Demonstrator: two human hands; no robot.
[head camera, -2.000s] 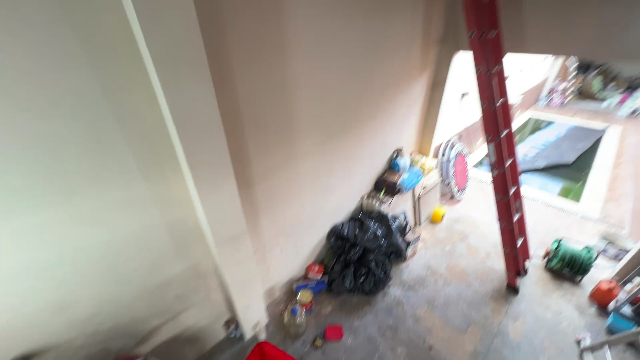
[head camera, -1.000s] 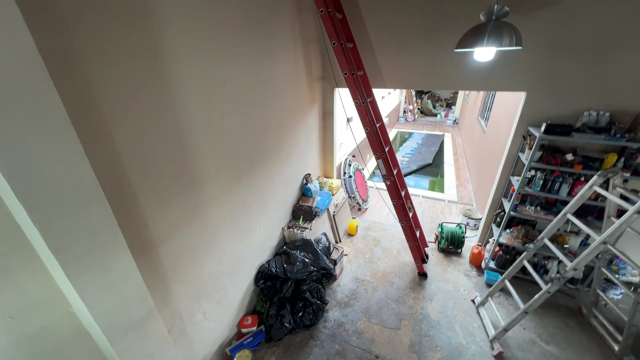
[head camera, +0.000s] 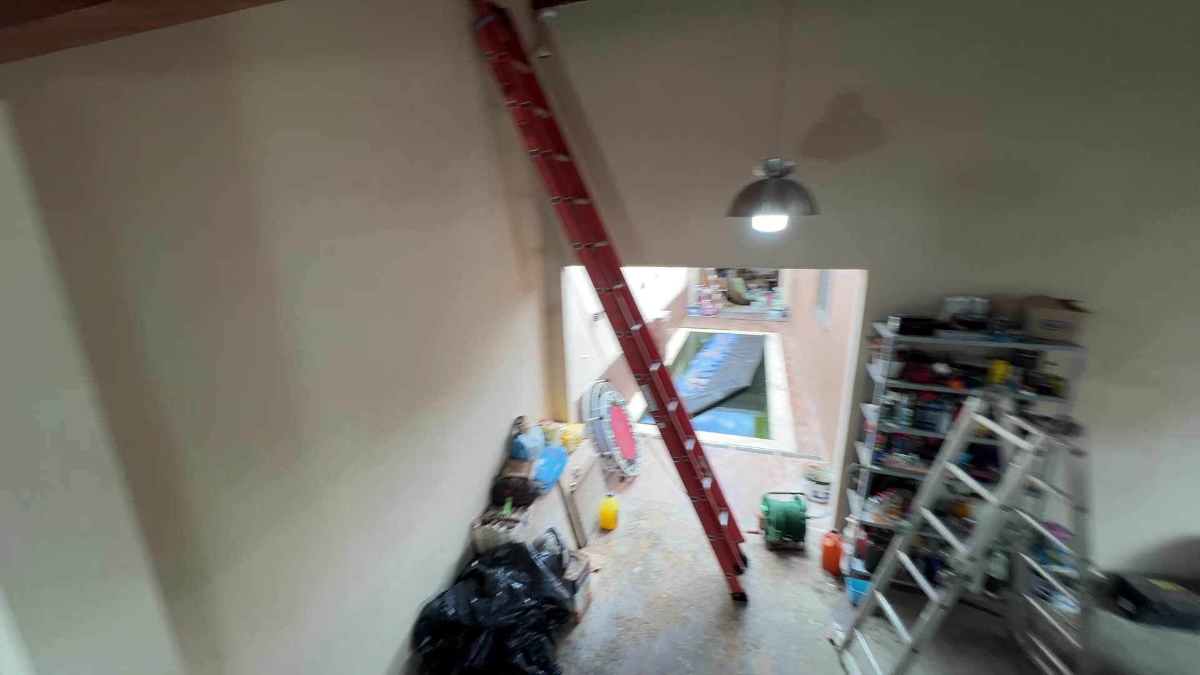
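Note:
Neither my left hand nor my right hand shows in the head view, so what they hold or touch cannot be seen. A tall red extension ladder (head camera: 614, 291) leans against the far wall, its feet on the concrete floor and its top near the upper edge of the view. To its right a metal dome pendant lamp (head camera: 773, 199) hangs lit. An aluminium stepladder (head camera: 947, 544) stands at the lower right, in front of a metal shelving unit (head camera: 980, 343) loaded with many goods. The picture is somewhat blurred.
Black plastic bags (head camera: 497, 609) lie along the left wall, below piled goods and a yellow container (head camera: 609, 513). A green hose reel (head camera: 784, 521) and an orange container (head camera: 832, 553) stand right of the ladder's feet. Beyond the wall opening lies a pool (head camera: 722, 384) with a dark cover.
The view has swung up and to the right, bringing in the ladder's upper part, the lamp and the shelving. No object has plainly been moved.

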